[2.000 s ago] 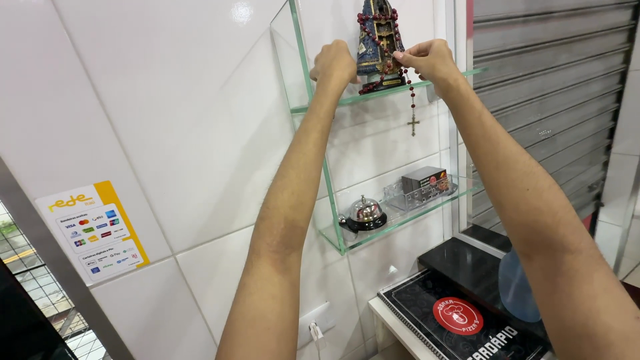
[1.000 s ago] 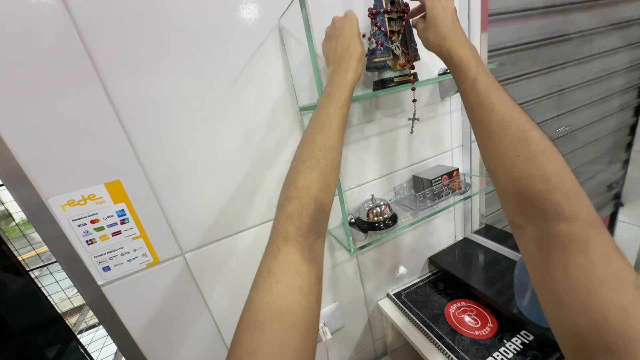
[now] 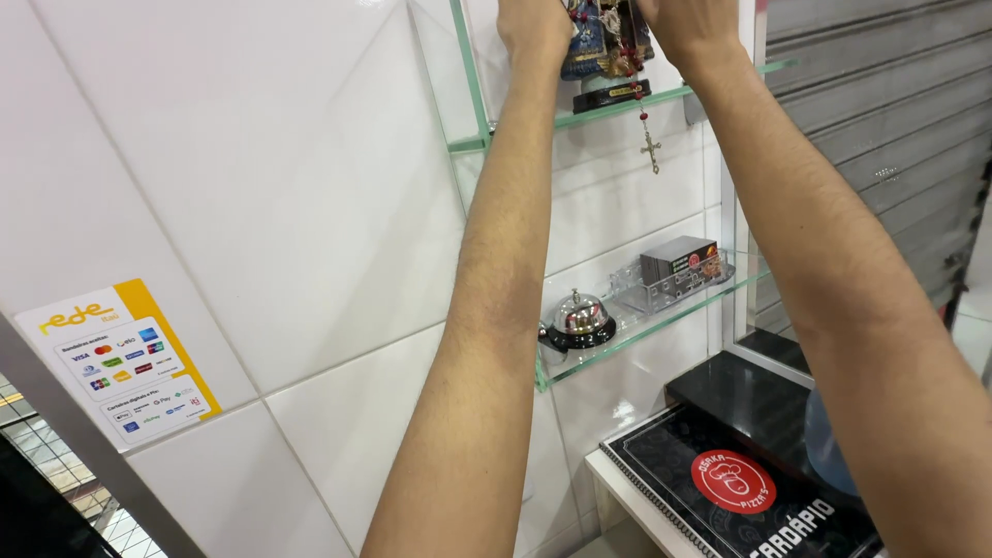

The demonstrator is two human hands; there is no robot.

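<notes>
A religious figurine [image 3: 593, 54] in a blue and gold mantle stands on the upper glass shelf [image 3: 620, 107], its top cut off by the frame edge. A rosary [image 3: 637, 85] with dark red beads is draped over it, and the metal crucifix [image 3: 651, 153] hangs below the shelf's edge. My left hand [image 3: 535, 27] is at the figurine's left side and my right hand [image 3: 692, 23] at its right side. The fingers of both are cut off or turned away, so whether they hold the rosary or the figurine cannot be told.
On the lower glass shelf [image 3: 651, 319] are a chrome call bell [image 3: 580, 319] and a clear holder [image 3: 659, 291] with a stack of cards [image 3: 678, 263]. Below lies a spiral-bound menu [image 3: 666, 465] beside a black box-like object [image 3: 744, 395]. A sticker [image 3: 120, 364] is on the tiled wall; a metal shutter [image 3: 876, 139] stands right.
My right hand was pinching the rosary beside the figurine two seconds ago; it then rose to the figurine's upper right. The crucifix still hangs below the shelf. The view has shifted somewhat.
</notes>
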